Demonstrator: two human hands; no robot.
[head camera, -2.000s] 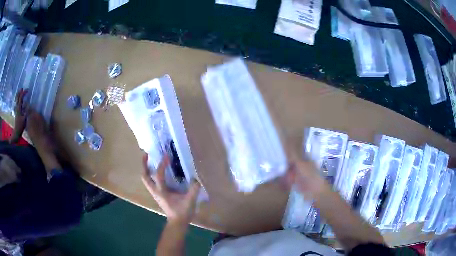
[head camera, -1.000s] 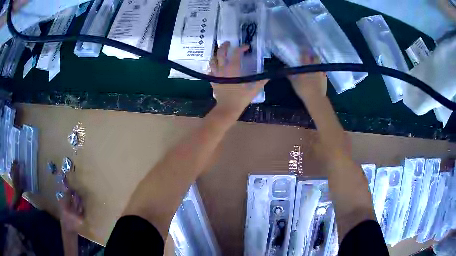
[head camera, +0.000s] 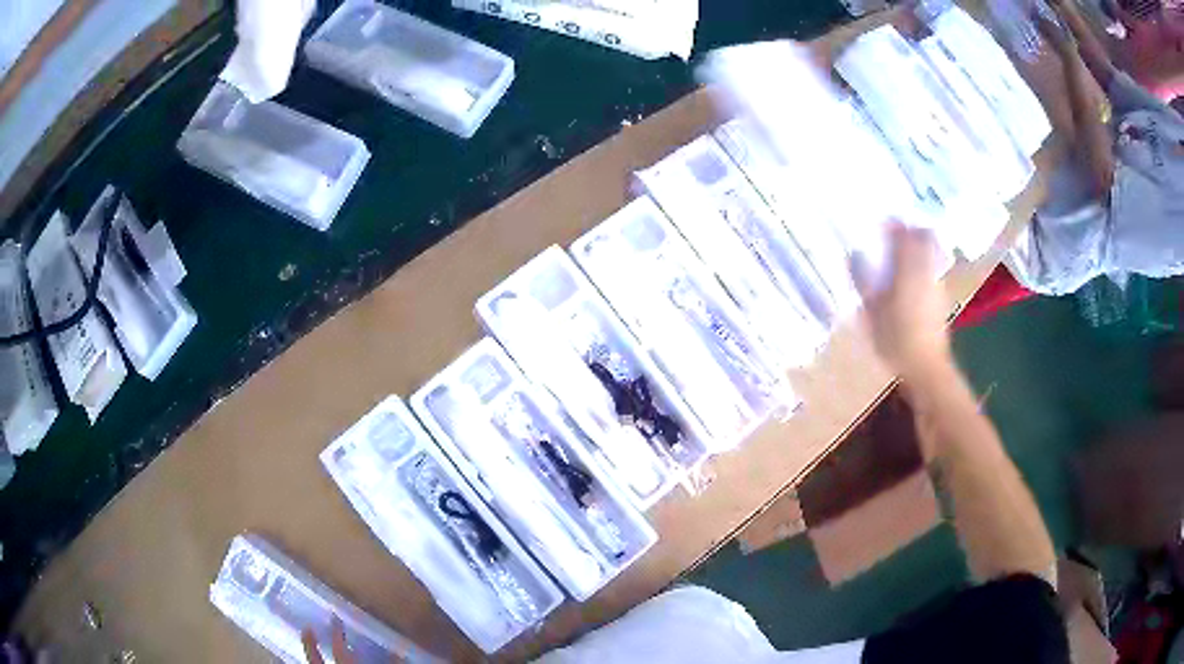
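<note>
My right hand (head camera: 905, 288) is blurred and holds the near end of a blurred, overexposed white tray (head camera: 812, 149), over the far part of the tray row. Only fingertips of my left hand (head camera: 327, 645) show at the bottom edge, against a clear tray (head camera: 279, 590); its grip is hidden. In the row, a tray (head camera: 377, 454) holds a dark cable and clear-sleeved parts. The tray beside it (head camera: 455, 402) and a third tray (head camera: 526, 305) also hold dark cables. Another tray (head camera: 617, 253) shows shiny sleeves.
Trays (head camera: 416, 71) and white printed boxes or sheets (head camera: 78, 344) lie on the dark green surface beyond the brown bench (head camera: 279, 415). A black cable hangs at left. Another person (head camera: 1104, 195) is at upper right. Brown cartons (head camera: 870, 499) stand on the floor.
The view has swung right along the tray row. Both hands have come back from the green surface; my right hand is now at the row with a white tray, my left at the bottom edge.
</note>
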